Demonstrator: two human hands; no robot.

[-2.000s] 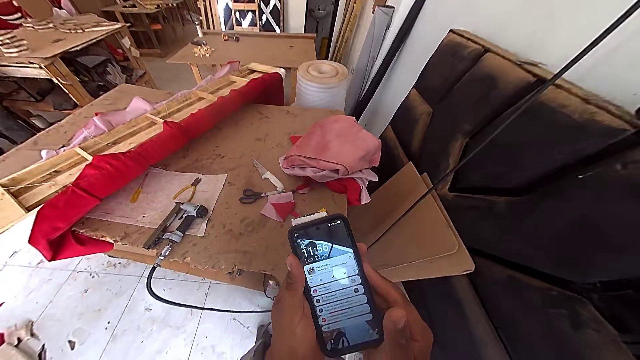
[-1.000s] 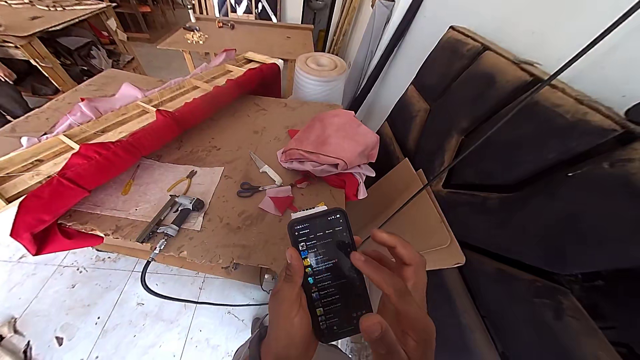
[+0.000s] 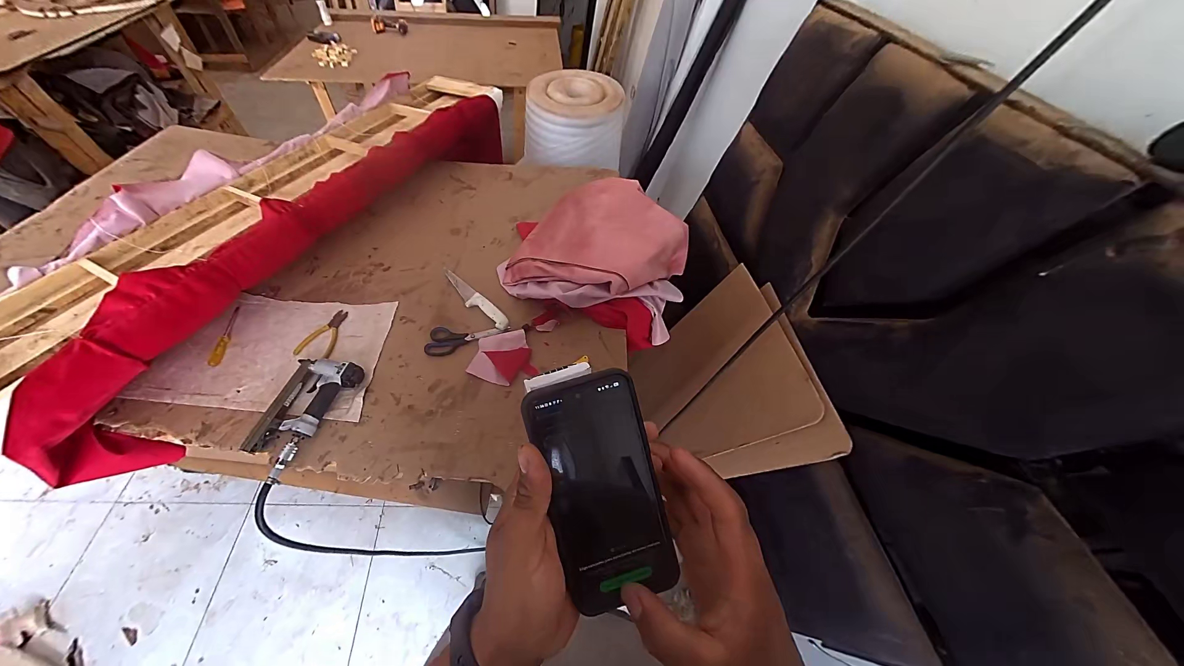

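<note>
A black smartphone (image 3: 601, 481) is upright before me, its screen mostly dark with a green button near the bottom. My left hand (image 3: 527, 555) holds its left edge. My right hand (image 3: 712, 555) is around the lower right side, thumb at the green button. Beyond the phone, on the cardboard-covered table (image 3: 444, 213), lie black-handled scissors (image 3: 453, 339), a white-handled knife (image 3: 481, 301), and folded pink fabric (image 3: 606, 236). To the left are a pneumatic stapler (image 3: 310, 402), yellow-handled pliers (image 3: 324, 335) and a yellow-handled screwdriver (image 3: 222, 340).
A wooden frame (image 3: 250, 196) with red fabric (image 3: 305, 222) lies across the table's left side. The stapler's black air hose (image 3: 361, 551) hangs over the edge. Cardboard sheets (image 3: 758, 388) lean at the right beside dark upholstered panels (image 3: 943, 351). A foam roll (image 3: 573, 125) stands behind.
The phone's screen went from notifications to a list, and now shows a dark page with a green button. My right hand's raised fingers have come down beside the phone, its thumb now at the bottom.
</note>
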